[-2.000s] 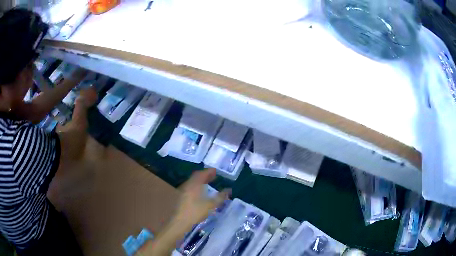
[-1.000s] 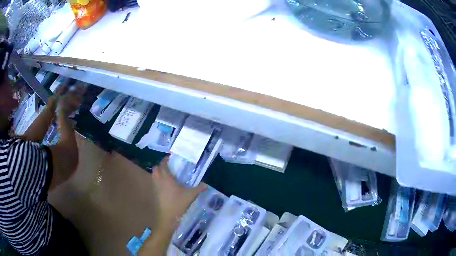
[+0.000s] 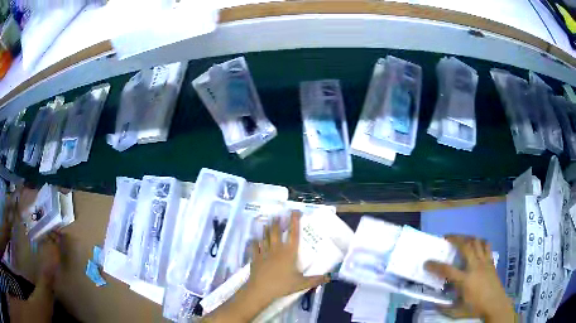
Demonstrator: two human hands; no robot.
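Observation:
My right hand (image 3: 474, 271) is shut on a translucent plastic tray (image 3: 369, 252) at lower right. A white insert (image 3: 414, 255) lies on the tray under the fingers and hides part of it. My left hand (image 3: 276, 260) is over the row of trays and white cartons at lower centre, fingers spread; whether it grips one is hidden. Left of it, a tray with a coiled black cable (image 3: 216, 236) lies tilted on others. A white carton (image 3: 319, 236) lies just right of the left hand.
A green belt (image 3: 271, 161) crosses behind, carrying spaced groups of trays and cartons. White printed cartons (image 3: 534, 252) stand at right. Blue sachets (image 3: 95, 268) lie on the brown board (image 3: 82, 252). Another person's hand (image 3: 45, 255) is at far left. The shelf edge (image 3: 347, 31) runs above.
The view has swung right and down towards the belt and work surface. My right hand and its tray have come into view. My left hand is now over the near trays, away from the belt.

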